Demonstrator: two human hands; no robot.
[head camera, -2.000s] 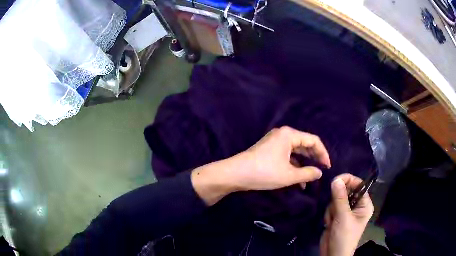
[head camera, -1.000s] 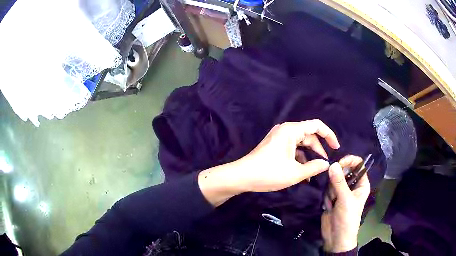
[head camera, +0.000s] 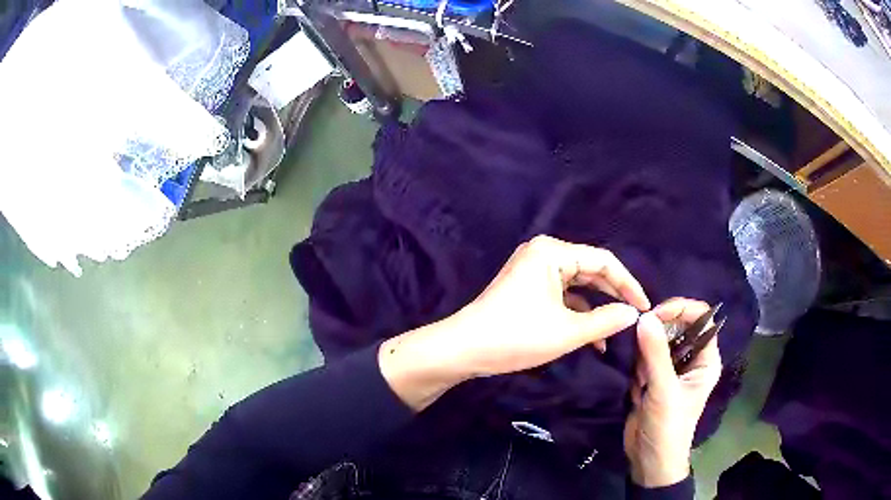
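A large dark purple garment (head camera: 469, 186) lies heaped in front of me. My left hand (head camera: 528, 317) is over it, thumb and index fingertips pinched together at something too small to make out. My right hand (head camera: 674, 391) meets it fingertip to fingertip, with thumb and index finger pinched. Dark slim snips (head camera: 699, 337) sit in my right hand, their two points sticking up past the fingers. A needle or thread between the fingertips cannot be told.
A white-topped table (head camera: 791, 54) curves across the upper right, with dark small items at its corner. A clear round bin (head camera: 777, 259) stands below it. White lace-edged cloth (head camera: 88, 137) hangs at left beside a cart (head camera: 342, 49). Green floor (head camera: 215, 332) shows at left.
My right hand has moved up and left, so its fingertips, first apart from my left hand's, now meet them. The snips moved with it. The left hand has shifted slightly.
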